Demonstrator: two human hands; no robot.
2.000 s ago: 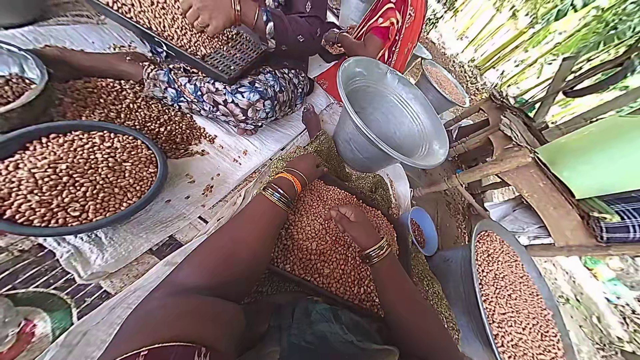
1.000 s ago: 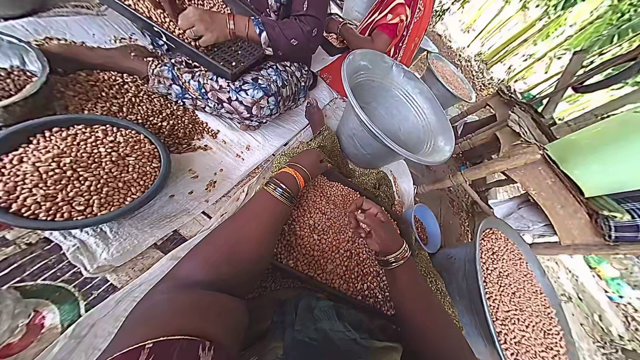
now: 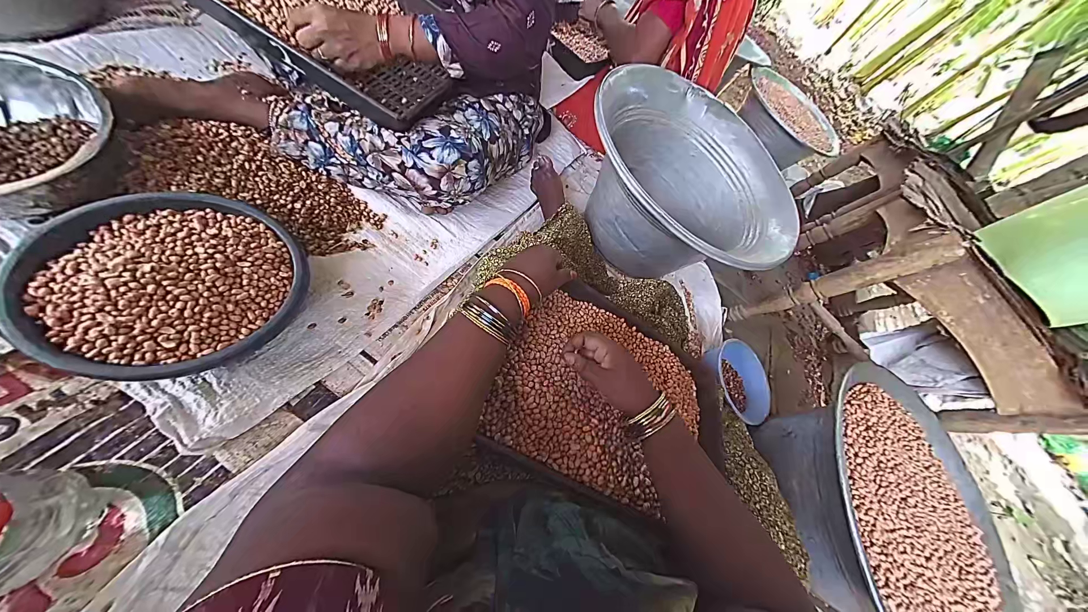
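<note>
A dark tray [image 3: 714, 416] heaped with reddish-brown nuts or seeds [image 3: 552, 399] lies in front of me. My left hand [image 3: 540, 270], with orange and gold bangles at the wrist, is at the tray's far left edge; its fingertips are partly hidden, so I cannot tell what it holds. Over the heap is my right hand [image 3: 605, 365], its fingers curled with the thumb near them; whether something small is between them cannot be made out. Greenish-brown fine material [image 3: 756, 484] surrounds the tray on the cloth.
A large metal pot [image 3: 629, 221] stands beyond the tray, a small blue bowl [image 3: 756, 382] right of it. Basins of nuts sit at left [image 3: 297, 280] and right [image 3: 943, 416]. A person [image 3: 501, 42] sits ahead with a slotted tray [image 3: 408, 106]; another person's red clothing shows behind.
My right hand has shifted a little over the heap, and its fingers have changed pose. My left hand stays near the tray's far left edge. The person ahead has moved a hand over the slotted tray.
</note>
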